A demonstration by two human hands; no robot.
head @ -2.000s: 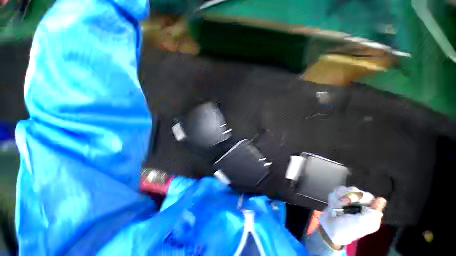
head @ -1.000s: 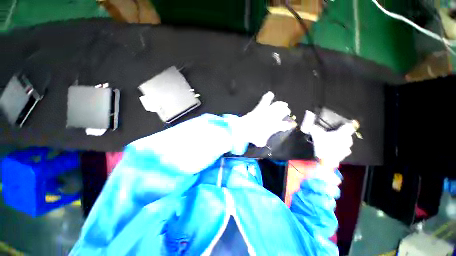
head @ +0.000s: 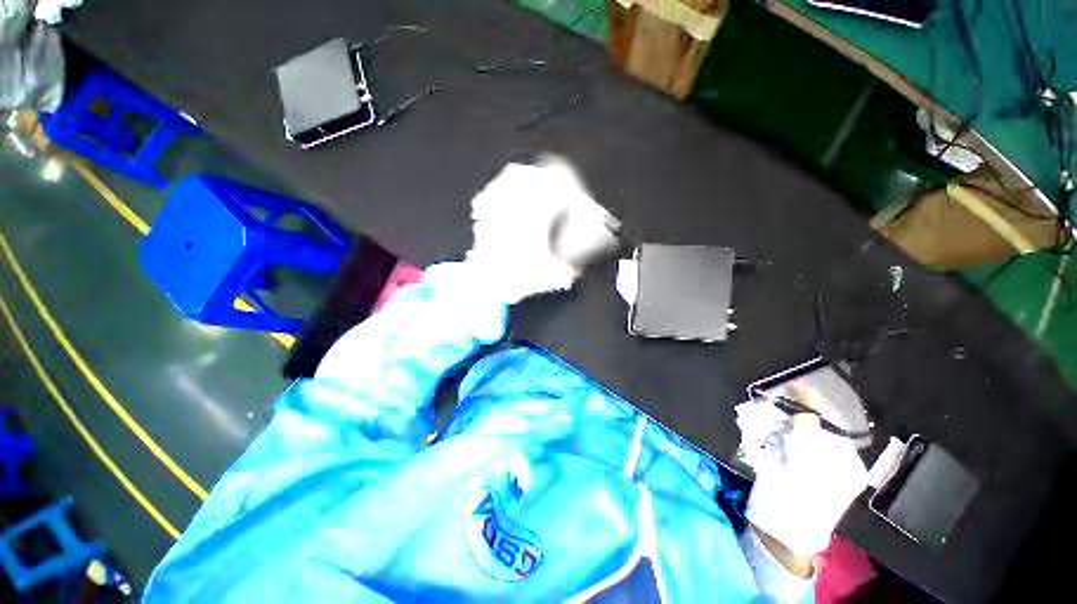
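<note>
My left hand (head: pixel 532 230), in a white glove, is blurred over the belt left of centre. A pale edge shows by its fingers, but what it is cannot be told. My right hand (head: pixel 803 484), also white-gloved, grips the near edge of a set-top box (head: pixel 839 399) with glare on its face; a dark strip shows by the fingers. Another set-top box (head: pixel 685 293) lies flat between the hands, a white tag (head: pixel 627 281) at its left edge. One more set-top box (head: pixel 933 493) lies right of my right hand, with a pale tag beside it.
A further set-top box (head: pixel 321 92) with thin leads lies farther left on the black belt (head: pixel 472 106). Wooden blocks (head: pixel 968 227) support the green bench beyond. A blue stool (head: pixel 195 248) stands at the left. Part of another person's sleeve (head: pixel 30 71) shows at the upper left edge.
The view has turned left, showing stools and floor. My left hand has moved away from my right hand, leftward along the belt. My right hand remains at a box.
</note>
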